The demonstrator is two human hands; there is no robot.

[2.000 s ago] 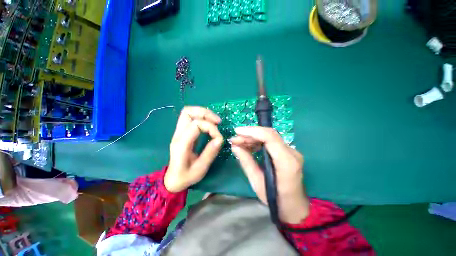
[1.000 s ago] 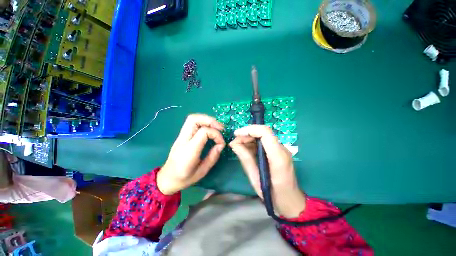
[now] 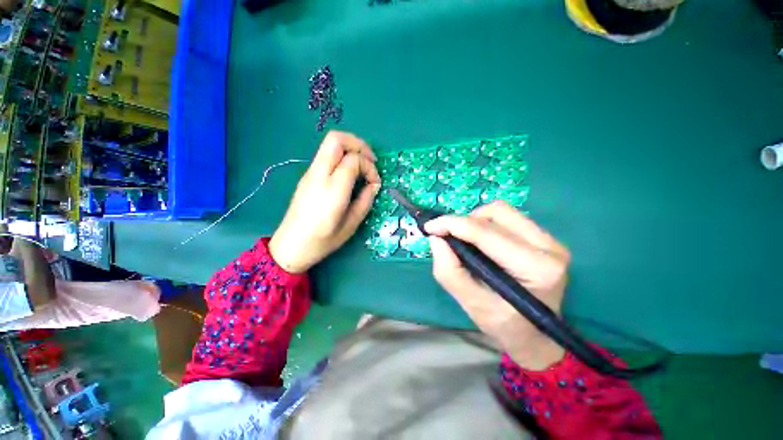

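The green PCB panel point(image 3: 459, 176) lies flat on the green mat, with whitish patches at its lower left. My right hand point(image 3: 502, 275) holds the black soldering iron point(image 3: 515, 302) like a pen; its tip is over the panel's left part. My left hand point(image 3: 330, 202) is at the panel's left edge, thumb and forefinger close together; whether they pinch a small component cannot be seen. The dark pile of small components point(image 3: 323, 96) lies above my left hand. A thin strand of solder wire point(image 3: 262, 182) lies to its left.
A blue bin point(image 3: 199, 112) with stacked yellow and green boards point(image 3: 129, 69) stands at the left. A yellow-and-black tub point(image 3: 618, 21) is cut off by the top edge. A white tube point(image 3: 773, 155) is at the right edge. Another person's pink sleeve point(image 3: 107, 301) shows lower left.
The iron has swung from pointing away, over the panel, to pointing left with its tip low over the panel. My left hand has moved up slightly. The view has shifted, cutting off items at the back.
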